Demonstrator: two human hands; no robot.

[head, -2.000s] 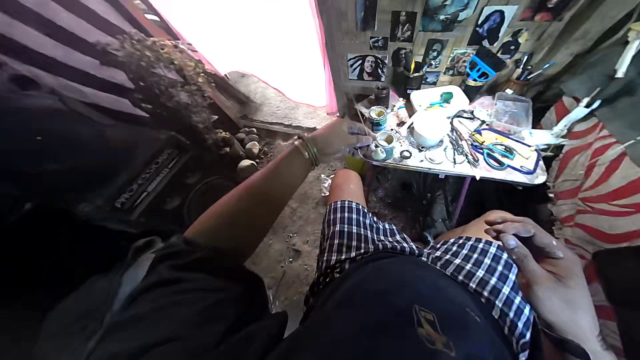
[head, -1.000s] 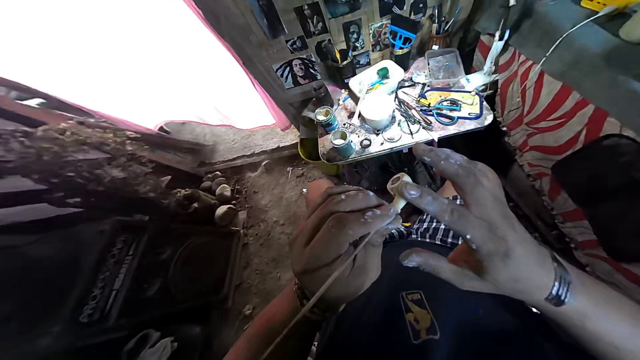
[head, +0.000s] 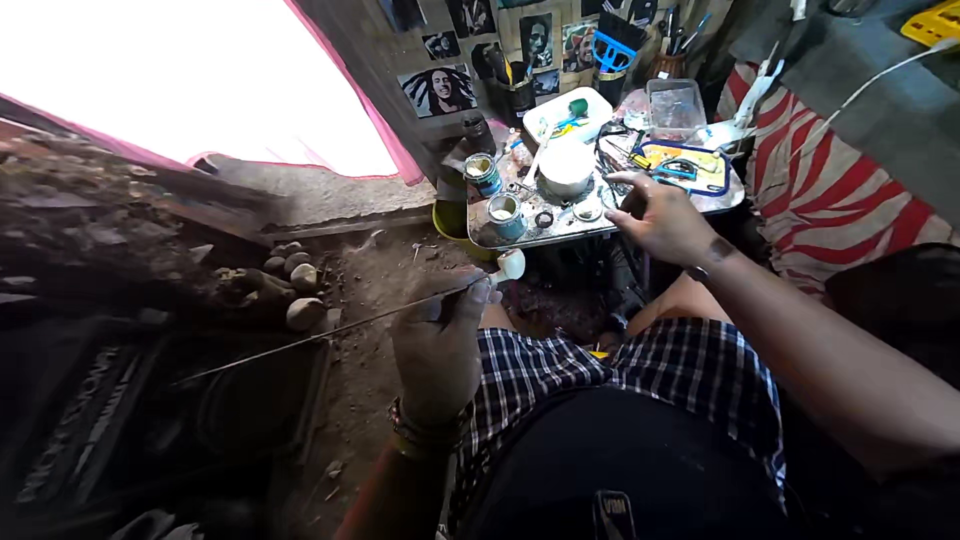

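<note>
My left hand (head: 442, 337) grips a small pale pipe-shaped piece (head: 511, 264) and a long thin stick (head: 330, 332), which points down to the left. Above the front right part of the small table (head: 551, 234), my right hand (head: 664, 217) reaches out, its thumb and fingers apart; nothing shows between them. Close to its fingertips are a small round lid (head: 587, 209) and some thin tools. Two open tins (head: 505, 216) stand at the table's left front, beside a dark ring (head: 544, 220). A white round container (head: 565, 166) sits behind them.
A white tray (head: 604, 112) and a clear plastic box (head: 676, 107) are at the table's back. Scissors lie on a yellow, blue-rimmed tray (head: 720, 184) at the right. A yellow-green bucket (head: 444, 223) is under the left edge. Stones (head: 305, 313) and a large black speaker (head: 180, 420) lie left.
My right hand has moved away from the pale piece to over the table. The left hand still holds the piece and stick. Two seconds ago the left hand was at the tins, the right by my knee.
</note>
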